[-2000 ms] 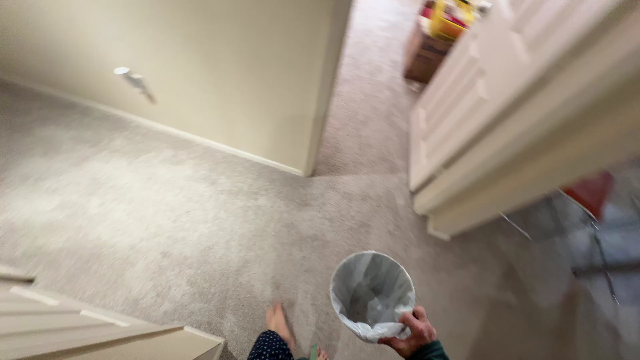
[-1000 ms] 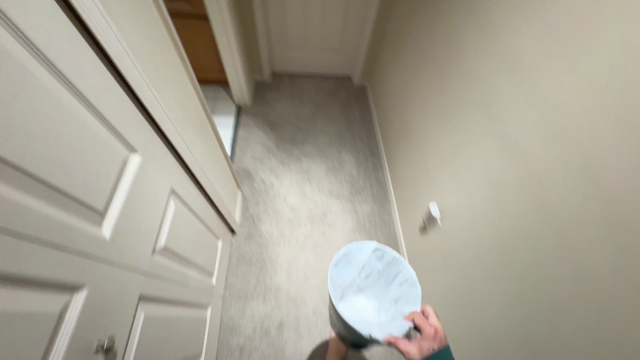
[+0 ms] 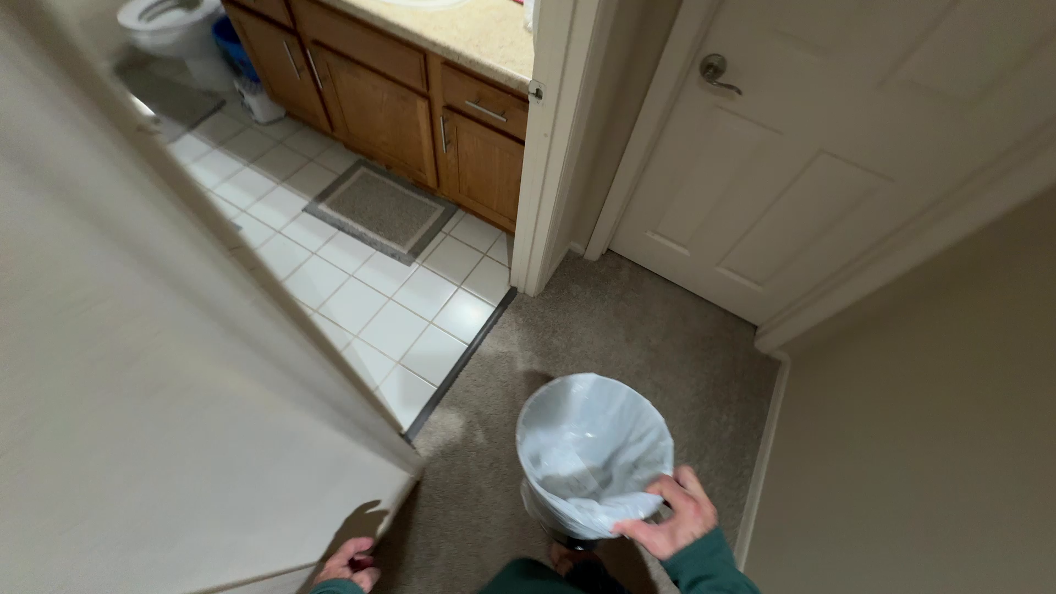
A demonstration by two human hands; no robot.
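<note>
A round waste bin with a white plastic liner hangs upright in front of my body, above the carpet. My right hand grips its rim at the lower right, fingers and thumb pinching the liner against the edge. Inside the liner only a little pale stuff or bunched plastic shows. At the bottom left, my left hand is beside the wall with its fingers curled, and nothing is seen in it. Both wrists are in green sleeves.
A doorway on the left leads to a tiled bathroom floor with a bath mat, a wooden vanity, a blue bin and a toilet. A white panel door stands shut ahead. Walls flank both sides.
The view has turned and moved along the hallway to the bathroom doorway. My right hand still holds the lined bin; my left hand has come into view at the bottom left.
</note>
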